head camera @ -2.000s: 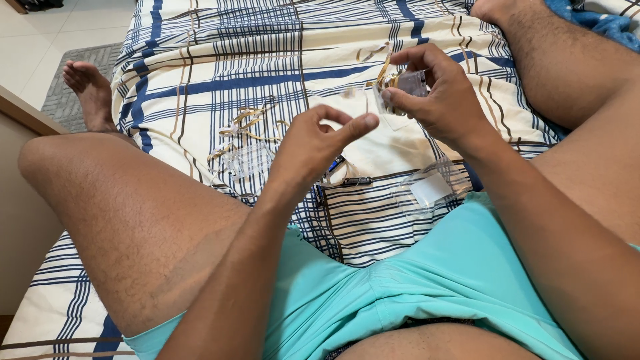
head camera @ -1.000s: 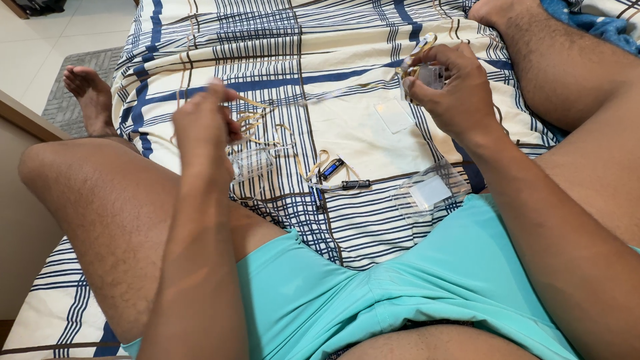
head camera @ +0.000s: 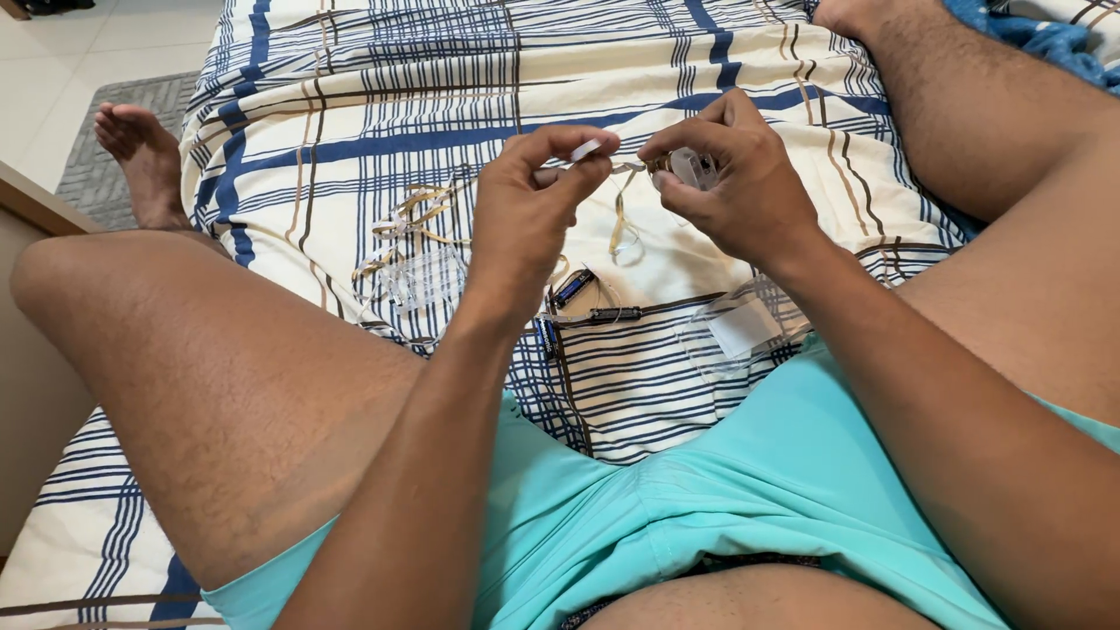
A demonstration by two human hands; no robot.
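Note:
My left hand (head camera: 538, 206) pinches a small white piece (head camera: 586, 150) between thumb and forefinger. Just right of it, my right hand (head camera: 739, 179) grips a small translucent plastic case (head camera: 693, 168) with some gold-coloured ribbon or wire at its edge. A thin strand spans the short gap between the hands, and a yellowish ribbon loop (head camera: 621, 223) hangs or lies below it. On the sheet under my left hand lie small batteries, one blue and black (head camera: 574, 287), another dark (head camera: 616, 313), another blue (head camera: 547, 338), with thin wire around them.
Clear plastic trays or cases (head camera: 424, 278) and tangled gold ribbon (head camera: 420, 210) lie left of my left hand. A clear plastic package with a white card (head camera: 744, 330) rests near the teal shorts (head camera: 744, 472). My bent legs flank the striped bedsheet (head camera: 647, 385).
My left hand swung left to the ribbon tangle, then came back beside my right hand, now with a small white piece. My right hand still grips the clear case.

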